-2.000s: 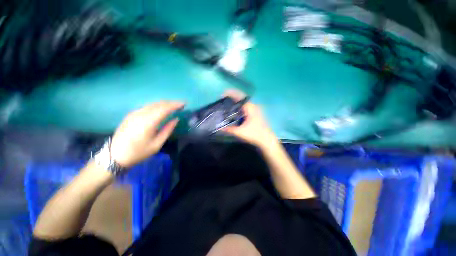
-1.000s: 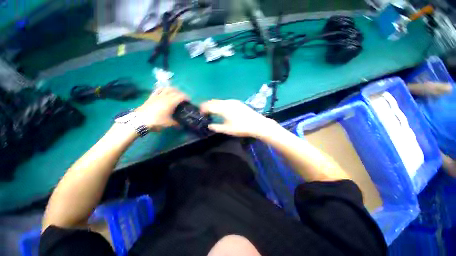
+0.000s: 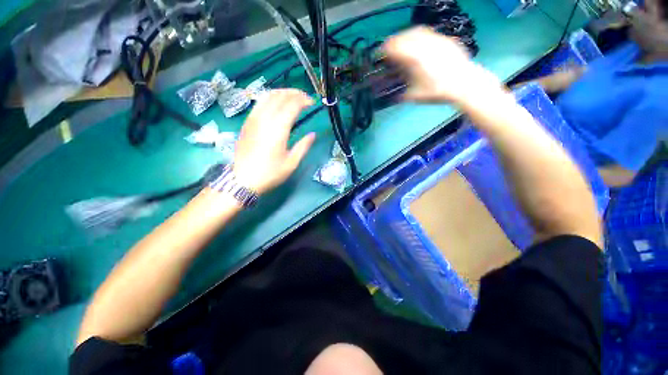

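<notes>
My left hand (image 3: 275, 139) is over the green mat with thumb and fingers apart, and no held object shows in it. My right hand (image 3: 432, 66) is blurred, farther up and right, with fingers bent over dark cables. Whether it holds a housing is unclear. Between the hands, a bundle of black cables and tubing (image 3: 329, 95) runs down to the bench edge. A bagged cord end (image 3: 333, 173) lies beside its lower end. More bagged ends (image 3: 245, 97) lie beyond my left hand. Black power cords (image 3: 359, 80) lie tangled near my right hand.
A black housing with a round grille (image 3: 31, 289) sits at the lower left. A looped cord (image 3: 139, 110) and clear bags (image 3: 66, 51) lie at the upper left. A blue crate with brown cardboard (image 3: 461, 227) is below the bench edge. A person in blue (image 3: 611, 102) is at right.
My hands have separated from the black housing they held together. My right hand has moved up and right, and my left hand has opened. The view has shifted along the bench.
</notes>
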